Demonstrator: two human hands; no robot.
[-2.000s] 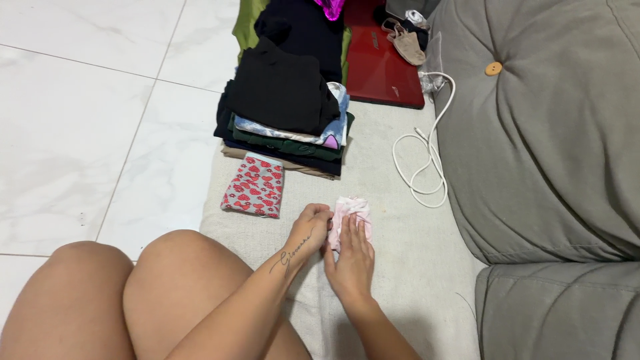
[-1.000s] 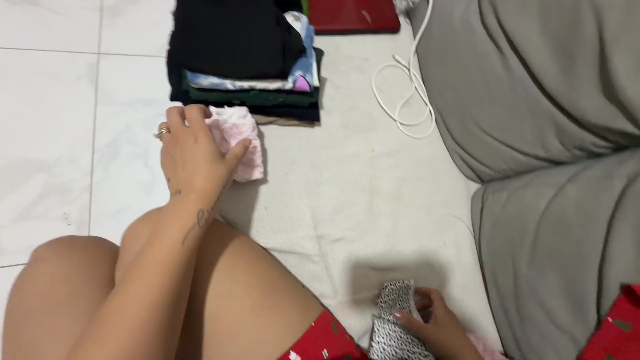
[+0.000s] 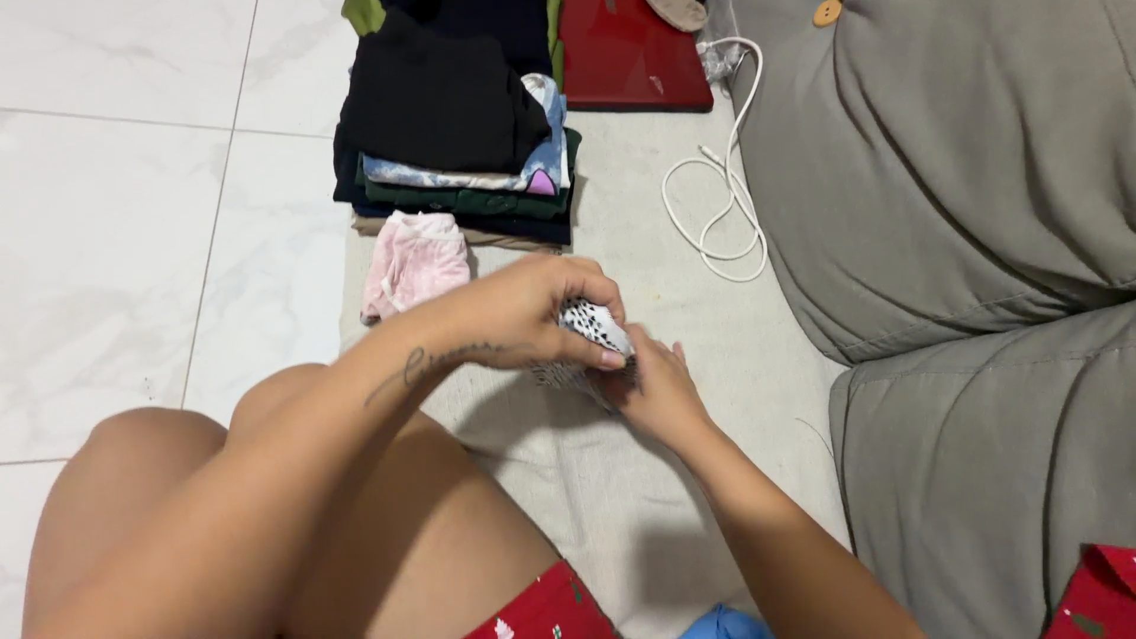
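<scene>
My left hand [image 3: 555, 311] grips a small black-and-white patterned cloth garment [image 3: 593, 325] between thumb and fingers, above the sofa seat. My right hand [image 3: 655, 382] holds the same garment from its lower right side; part of the cloth is hidden by the hands. Just left of them, a folded pink garment [image 3: 422, 262] lies on the seat, against the near edge of a stack of folded clothes. A folded black garment [image 3: 439, 102] tops that stack, over a blue-and-white one [image 3: 444, 173] and a dark green one [image 3: 461, 197].
Behind the stack's right side lies a red laptop [image 3: 635, 62]. A white cable [image 3: 756, 213] is coiled beside the grey back cushions [image 3: 941, 160]. A bit of blue cloth [image 3: 726, 624] shows at the bottom edge. Tiled floor [image 3: 98, 231] is at the left.
My left hand has let go of the pink garment and moved right to the patterned garment. My right hand has brought that garment up from the lower right of the seat.
</scene>
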